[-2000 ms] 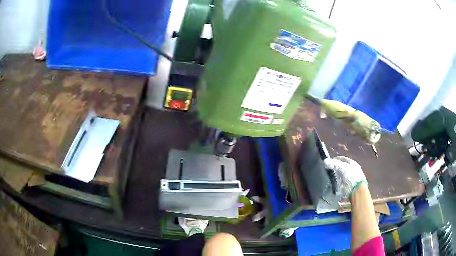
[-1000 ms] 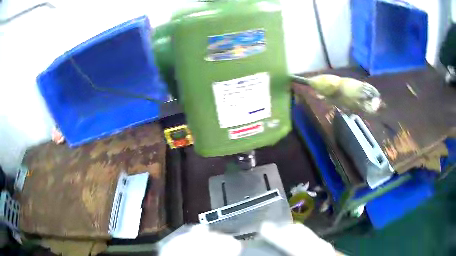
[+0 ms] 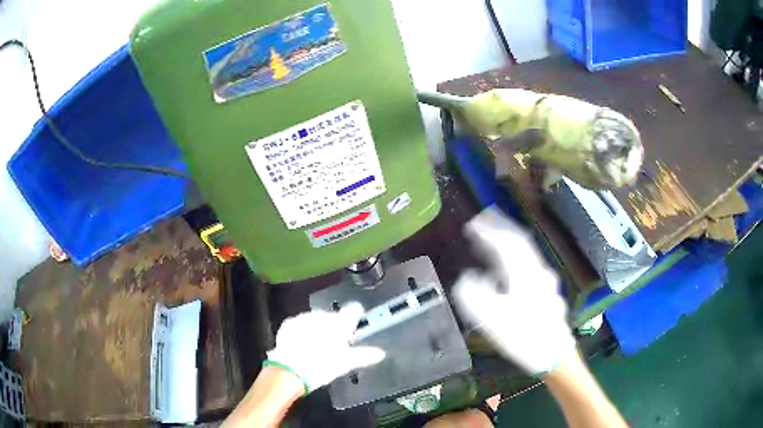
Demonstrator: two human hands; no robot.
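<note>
A silver-grey panel with rectangular cut-outs (image 3: 398, 308) lies on the slotted machine table (image 3: 410, 359), just below the tap chuck (image 3: 366, 272). My left hand (image 3: 326, 347), in a white glove with a green cuff edge, is closed on the panel's left end and hides part of it. My right hand (image 3: 514, 292), gloved and motion-blurred, is right of the table, apart from the panel, with fingers spread and nothing visible in it. The green machine head (image 3: 293, 150) is above.
The wrapped feed handle (image 3: 552, 129) sticks out right of the head. One panel (image 3: 177, 359) lies on the left bench, and panels (image 3: 598, 230) stand on the right bench's near edge. Blue bins (image 3: 100, 167) are behind. A switch box (image 3: 219, 242) is left of the head.
My right hand has left the right bench. Both hands have moved up from the picture's lower edge, the left onto the panel, the right beside the table. The panel is nearer the chuck. The view has shifted.
</note>
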